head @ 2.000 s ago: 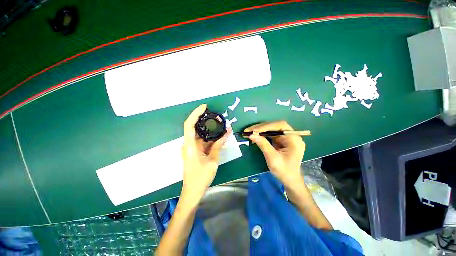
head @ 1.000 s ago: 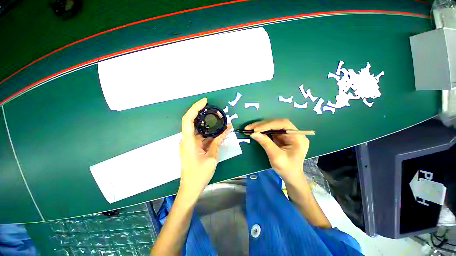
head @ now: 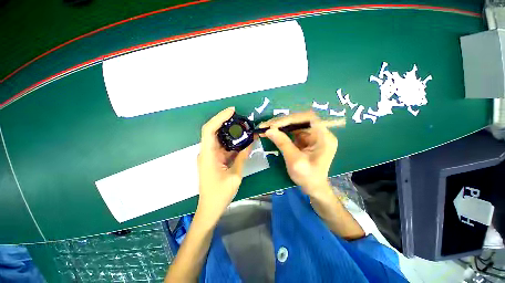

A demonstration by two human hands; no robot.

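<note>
My left hand (head: 219, 160) holds a round black lens module (head: 236, 131) between thumb and fingers, its glassy centre facing up. My right hand (head: 308, 152) holds thin tweezers (head: 295, 127) with a dark front and pale rear end. Their tip is at the module's right edge; whether it touches or holds a piece cannot be told. A narrow white sheet (head: 152, 181) lies under my left hand. A wider white sheet (head: 205, 69) lies farther away near the red line. Small white bone-shaped pieces (head: 404, 91) lie in a pile at the right, with several strays toward my hands.
A green belt (head: 72, 33) runs beyond the red line. A pale box (head: 483, 63) stands at the far right, above a dark grey bin (head: 429, 221). Clear blister trays (head: 111, 260) lie below the bench edge at the left. A blue sleeve (head: 19, 265) shows at lower left.
My right hand has moved up and left, bringing the tweezers' tip to the module's edge. The module is turned slightly, showing a bright patch. The dark object on the belt has left the top of view.
</note>
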